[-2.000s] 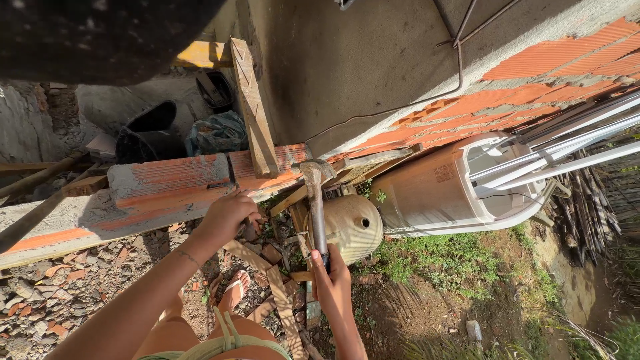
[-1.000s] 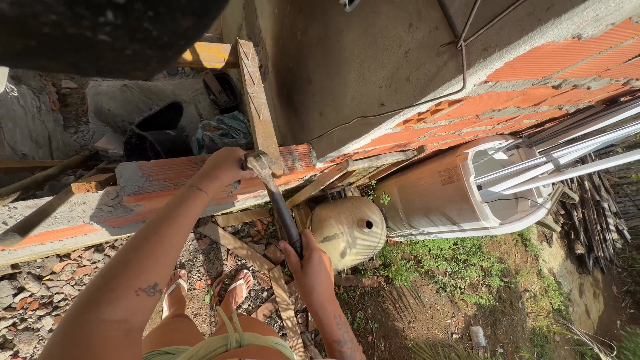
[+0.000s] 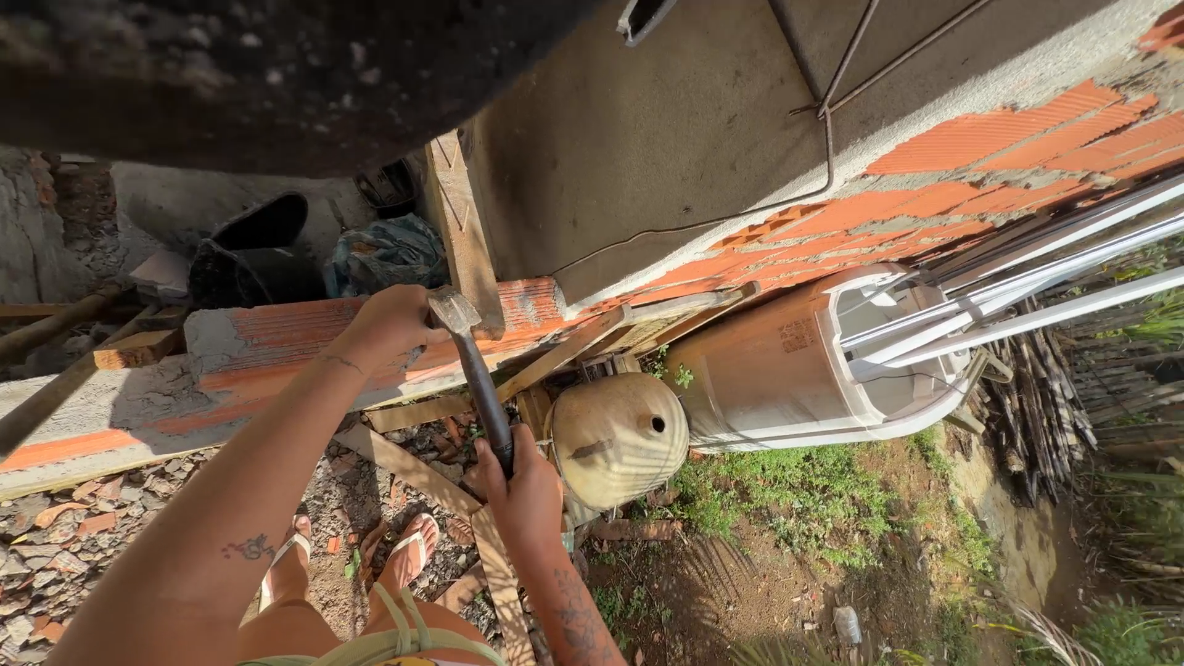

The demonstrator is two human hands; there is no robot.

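Note:
My right hand (image 3: pixel 525 486) grips the dark handle of a hammer (image 3: pixel 483 398), whose metal head lies up at the top of the brick course. Beside the hammer head is my left hand (image 3: pixel 393 328), its fingers curled down; whether they hold something small, such as a nail, is hidden. A wooden board (image 3: pixel 462 231) stands against the orange hollow clay bricks (image 3: pixel 277 338) right by the hammer head. Grey mortar coats part of the bricks.
Black buckets (image 3: pixel 250 268) and a crumpled plastic bag (image 3: pixel 388 254) lie behind the bricks. A beige plastic container (image 3: pixel 620 439) and a large tub (image 3: pixel 777 361) holding white profiles stand at right. Rubble (image 3: pixel 65 546) covers the ground near my feet. A dark blurred object (image 3: pixel 277 74) blocks the upper left.
Two seconds ago the hammer stood farther right of my left hand; its head has come over beside that hand. My left hand has moved up onto the bricks.

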